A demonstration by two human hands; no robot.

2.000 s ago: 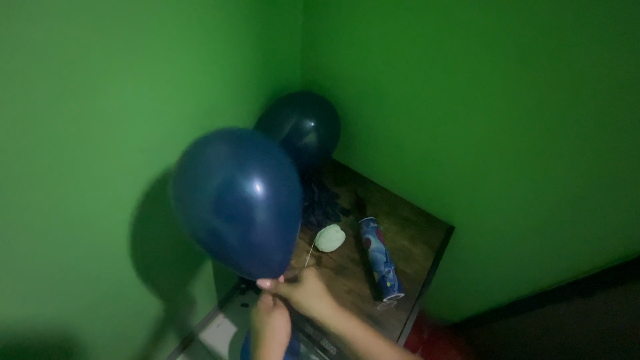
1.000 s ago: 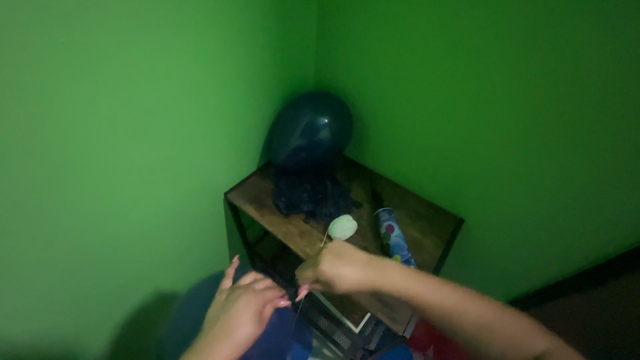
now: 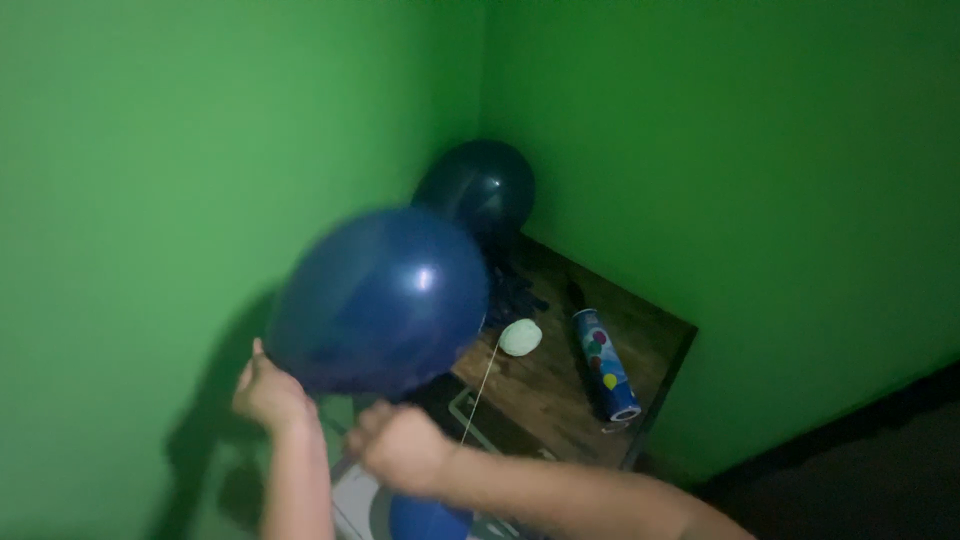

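A large inflated dark blue balloon [image 3: 382, 300] is in front of me, left of the wooden table. My left hand [image 3: 271, 390] touches its lower left side, fingers raised and spread. My right hand [image 3: 401, 446] is blurred just below the balloon, its fingers curled; whether they hold the balloon's neck or string cannot be made out. A pale ball of string [image 3: 520, 337] lies on the table, and its strand runs down behind my right forearm. Below my right hand is part of a brighter blue balloon [image 3: 429, 517].
Another dark inflated balloon [image 3: 480, 187] stands at the table's back corner, with a pile of dark uninflated balloons [image 3: 514, 296] beside it. A blue printed cylinder [image 3: 606, 365] lies on the wooden tabletop [image 3: 555, 390]. Green walls meet behind the table.
The large balloon, low and behind my hands one second ago, is now higher, above my right hand. My left hand has moved left, away from the right one, onto the balloon's side.
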